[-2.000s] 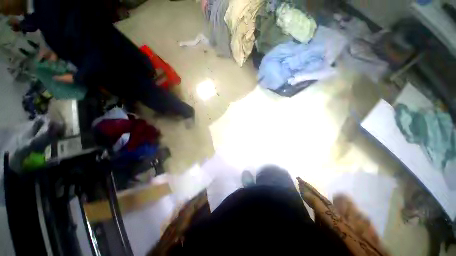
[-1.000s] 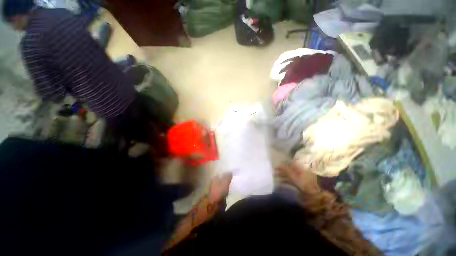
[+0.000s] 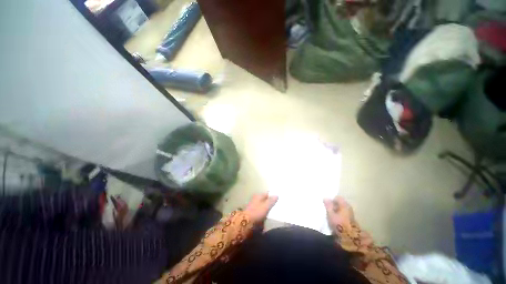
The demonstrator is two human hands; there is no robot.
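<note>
White paper sheets (image 3: 302,186), overexposed and unreadable, are held in front of my body at the lower middle of the view. My left hand (image 3: 259,207) grips their left edge. My right hand (image 3: 339,212) grips their right edge. Both hands are bare, with orange-brown patterned sleeves. The upper edge of the sheets blends into the glare on the floor, and the number of sheets cannot be told.
A green bin (image 3: 223,163) holding whitish material stands left. A person in a striped top (image 3: 83,244) is at the lower left. Blue rolls (image 3: 180,79) lie beyond, near a dark red door or panel (image 3: 249,39). Green sacks (image 3: 333,58), a black bag (image 3: 388,119) and a blue crate (image 3: 476,238) are right.
The view has moved past the clothing heaps and red container. The bin, sacks and black bag are now nearer. The sheets stay in front of me, with both hands now clearly seen on them.
</note>
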